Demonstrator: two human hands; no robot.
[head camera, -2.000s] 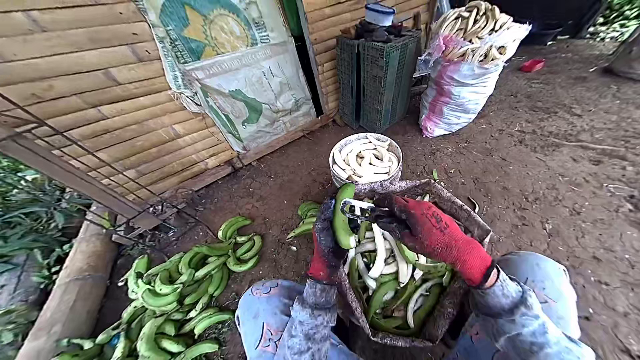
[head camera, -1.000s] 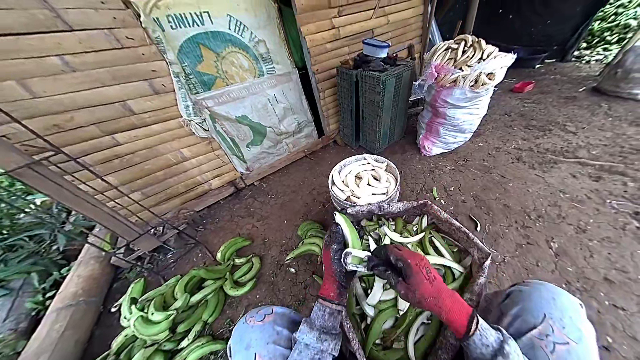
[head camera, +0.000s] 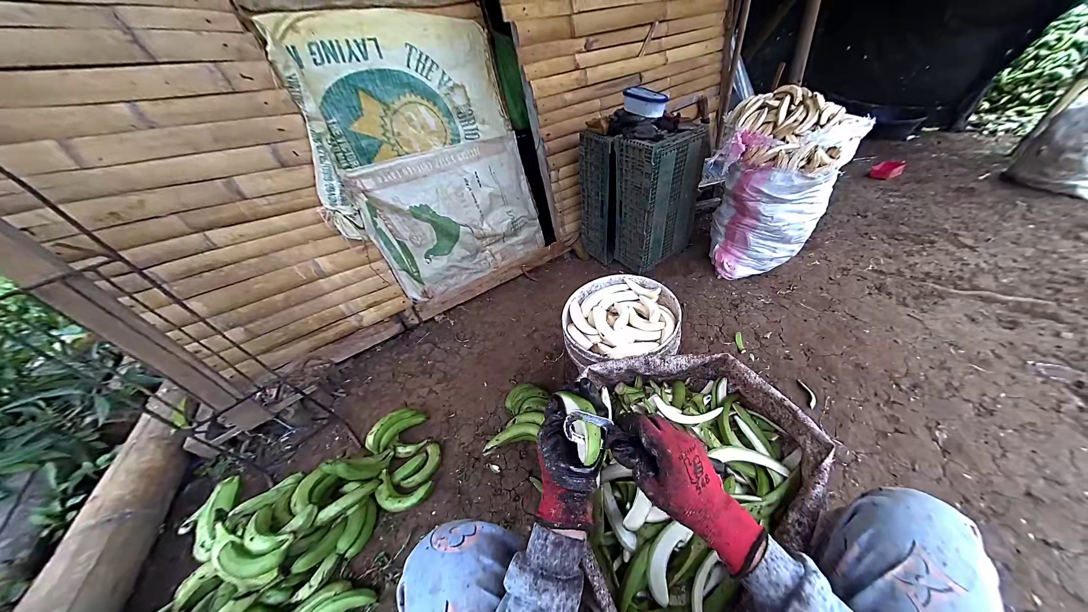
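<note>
My left hand, in a black and red work glove, grips a green banana whose pale flesh shows along one side. Across the fruit lies a metal peeler, held from the right by my gloved right hand. Both hands are above an open sack full of green peels and pale strips. Just beyond the sack stands a white bucket of peeled bananas. Unpeeled green bananas lie heaped on the ground at the left, with a smaller bunch beside the sack.
Dark plastic crates stand against the bamboo wall, a lidded container on top. Right of them is a white and pink sack heaped with peels. A bamboo pole runs along the left edge. My knees flank the peel sack.
The banana in my left hand shows more pale flesh than two seconds ago, when its visible side was mostly green. Both hands remain over the sack. The view has tilted up slightly.
</note>
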